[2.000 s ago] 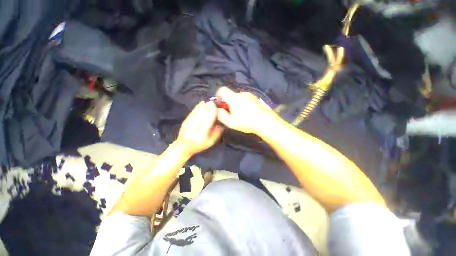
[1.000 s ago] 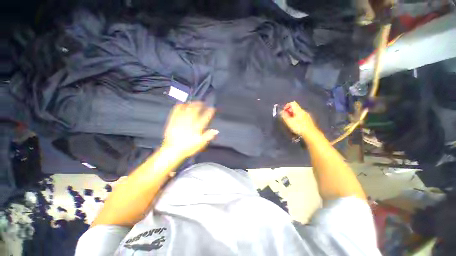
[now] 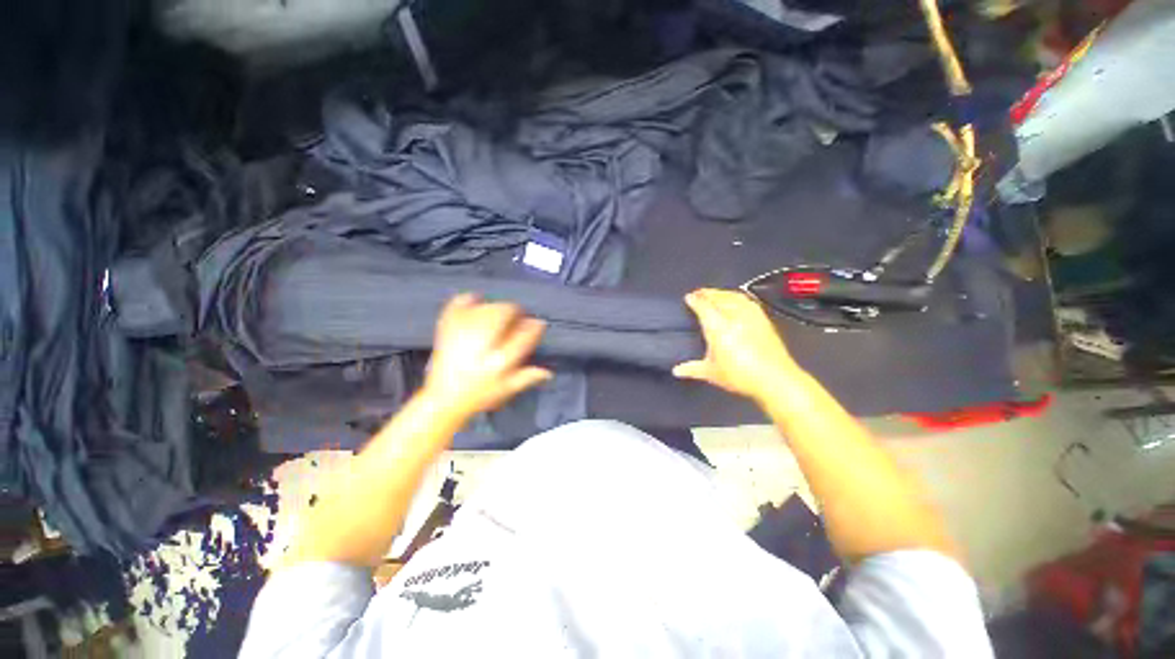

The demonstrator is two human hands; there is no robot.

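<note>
A dark grey-blue garment lies across the table, its long narrow leg running right to my hands. My left hand lies on the leg near its middle, fingers spread. My right hand is at the leg's right end, thumb and fingers around the end; the cloth under the palm is hidden. The steam iron, black with a red patch, lies right of my right hand, not touched by it. A white label shows on the cloth above the leg.
The yellowish hose rises from the iron at right. Crumpled dark garments lie at the back, more cloth hangs at left. A red piece is at the right front edge of the table pad. Scraps lie on the floor.
My right hand has let go of the iron, which now lies at right, and has come to the leg's end. Both hands are now on the garment leg.
</note>
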